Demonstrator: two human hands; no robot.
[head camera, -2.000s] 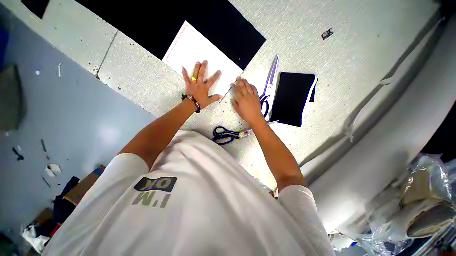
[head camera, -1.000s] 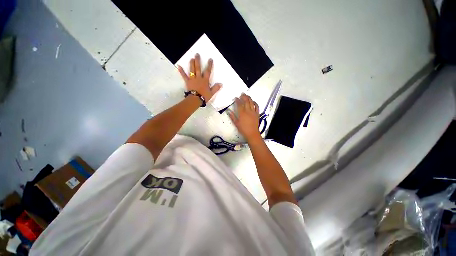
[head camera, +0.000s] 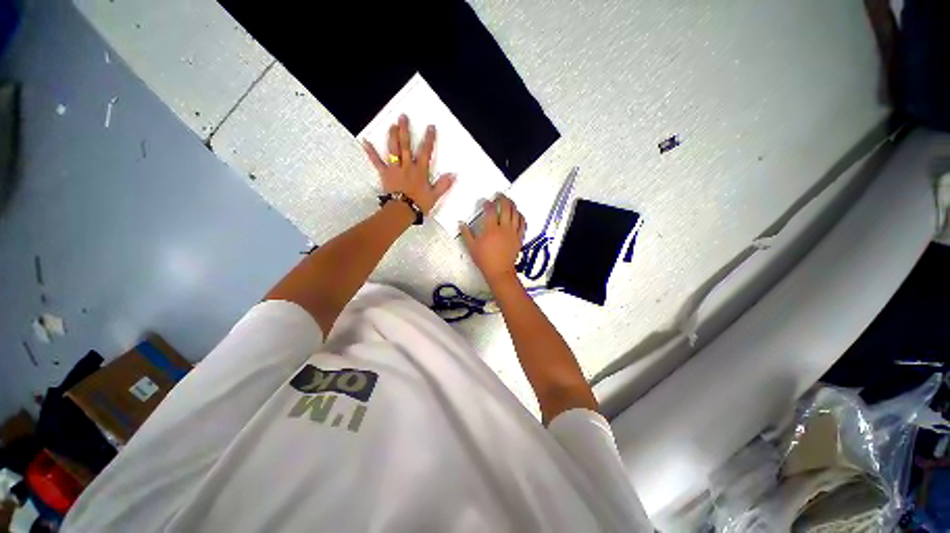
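The white paper pattern (head camera: 450, 146) lies flat on the black fabric (head camera: 417, 36), over its near end. My left hand (head camera: 409, 172) is spread flat on the pattern, fingers apart. My right hand (head camera: 495, 234) is at the pattern's near right corner with fingers bent and close together; something thin and dark shows by its fingertips, too small to name. Fabric shears (head camera: 557, 208) lie just right of my right hand, blades pointing away. The cut black pieces (head camera: 595, 250) lie right of the shears. Black-handled scissors (head camera: 458, 302) lie near my body.
A small dark object (head camera: 669, 144) lies on the cutting table (head camera: 719, 62). A thick pale fabric roll (head camera: 771, 344) runs along the right, with a plastic-wrapped roll (head camera: 833, 468) beyond it. A cardboard box (head camera: 130, 385) and scraps lie on the floor at lower left.
My right hand has shifted slightly left along the pattern's near edge, and more of the shears' handles shows. My left hand stays flat on the pattern. The view has shifted a little.
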